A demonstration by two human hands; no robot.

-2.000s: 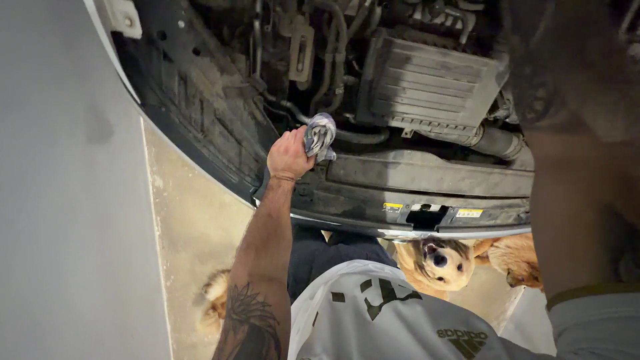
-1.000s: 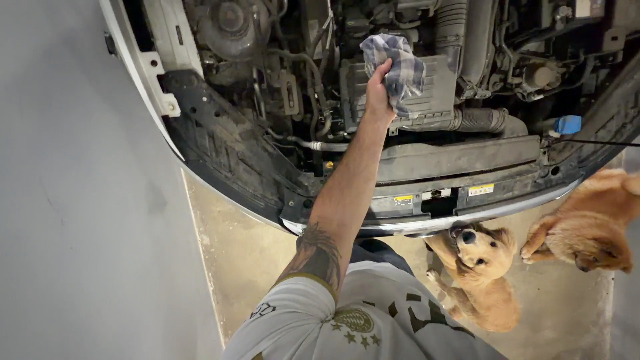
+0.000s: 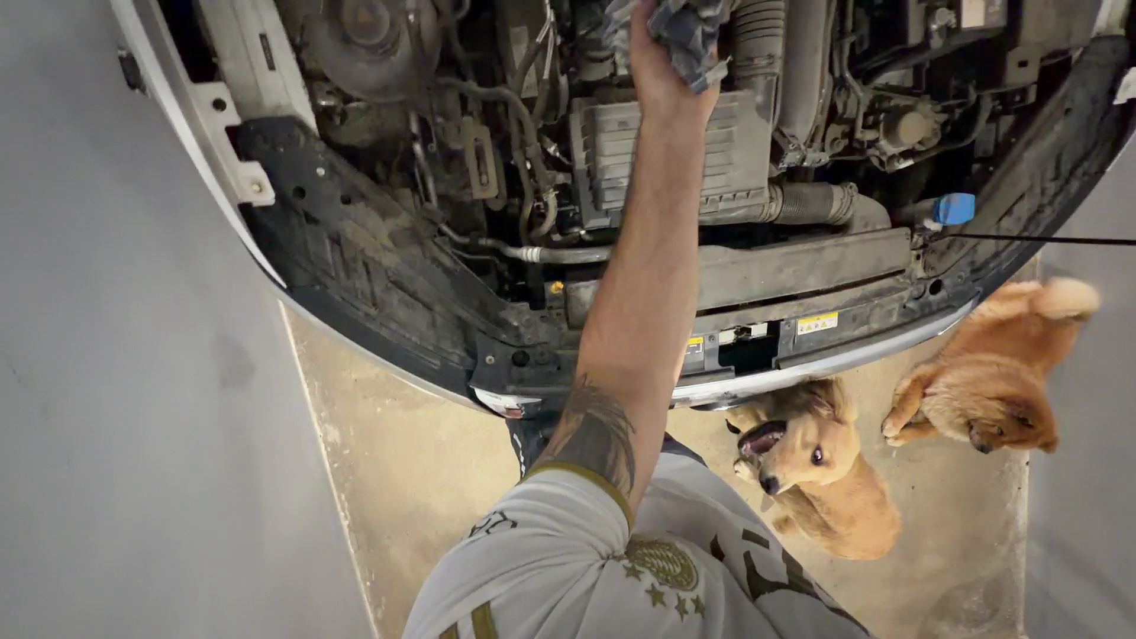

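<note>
My left hand [image 3: 670, 75] reaches far over the open engine bay at the top of the view, gripping a crumpled grey-blue and white cloth [image 3: 690, 40]. Part of the cloth and the fingertips are hidden or cut off by the top edge. Under the wrist and forearm lies a ribbed plastic engine box [image 3: 737, 151], with a corrugated air hose [image 3: 812, 204] at its lower right. Whether the cloth touches an engine part cannot be told. My right hand is out of view.
The car's front edge [image 3: 799, 366] curves between my body and the engine bay. Two dogs, a golden one [image 3: 843, 497] and a reddish one [image 3: 1003, 373], are on the floor below it. A thin dark rod [image 3: 1047, 239] extends right beside a blue cap [image 3: 954, 209].
My left hand has moved with the cloth from near the front hoses to farther over the engine bay. My right arm, at the right two seconds ago, has left the view.
</note>
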